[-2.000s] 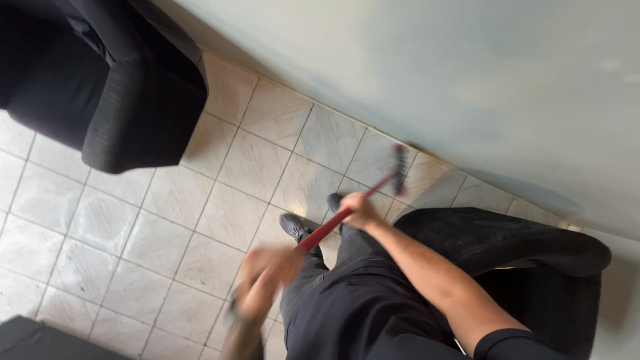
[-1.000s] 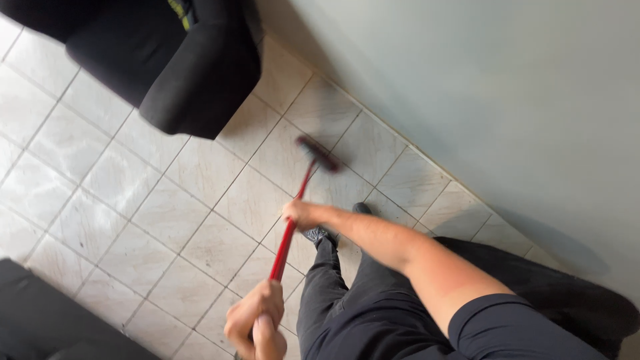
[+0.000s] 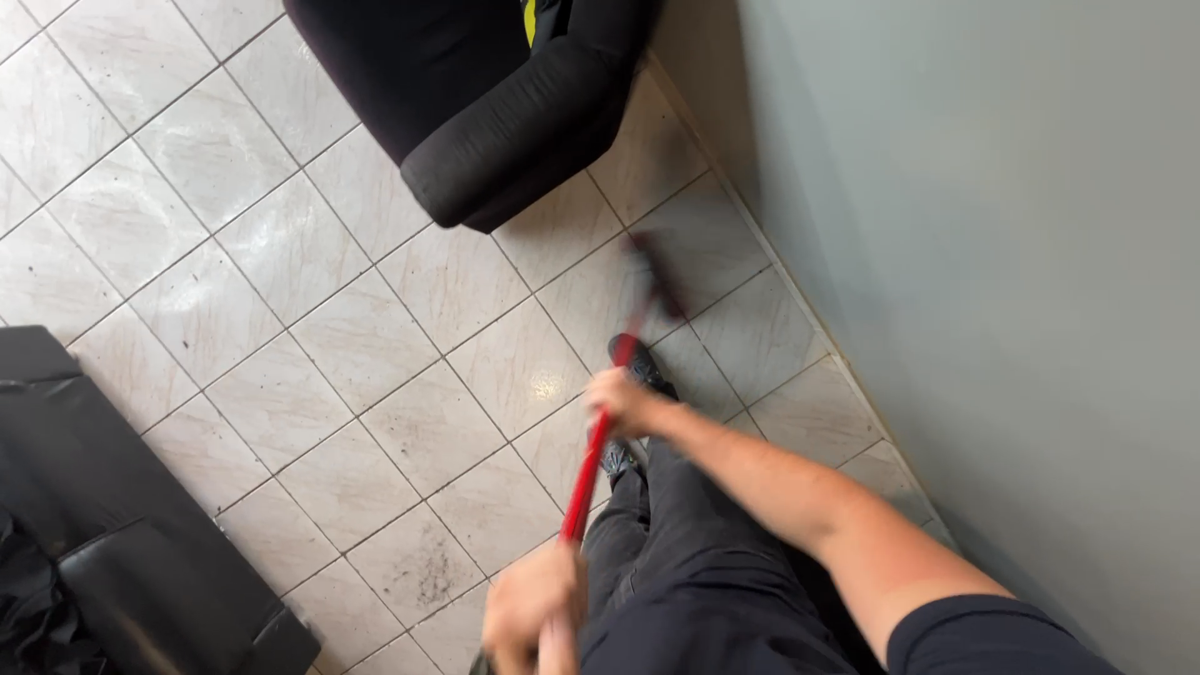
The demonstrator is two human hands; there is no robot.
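Observation:
A broom with a red handle (image 3: 585, 478) runs up from the bottom centre to a dark, motion-blurred head (image 3: 659, 277) over the floor tiles near the wall. My left hand (image 3: 536, 605) is closed around the upper end of the handle, at the bottom of the view. Further down the handle, my right hand (image 3: 621, 403) grips it just beside my shoes. A patch of dark dirt (image 3: 431, 567) lies on the pale tiles, left of my left hand.
A black fabric armchair (image 3: 506, 122) stands at the top, close to the grey wall (image 3: 994, 234). At the lower left is a black leather-like sofa (image 3: 141, 544) with dark cloth on it. My dark shoe (image 3: 637, 361) is near the broom head. Small specks dot the tiled floor (image 3: 375, 375).
The view has shifted, bringing more of the sofa into sight. Both hands have stayed on the broom handle while the broom has swung about; its head is now nearer the armchair than two seconds ago.

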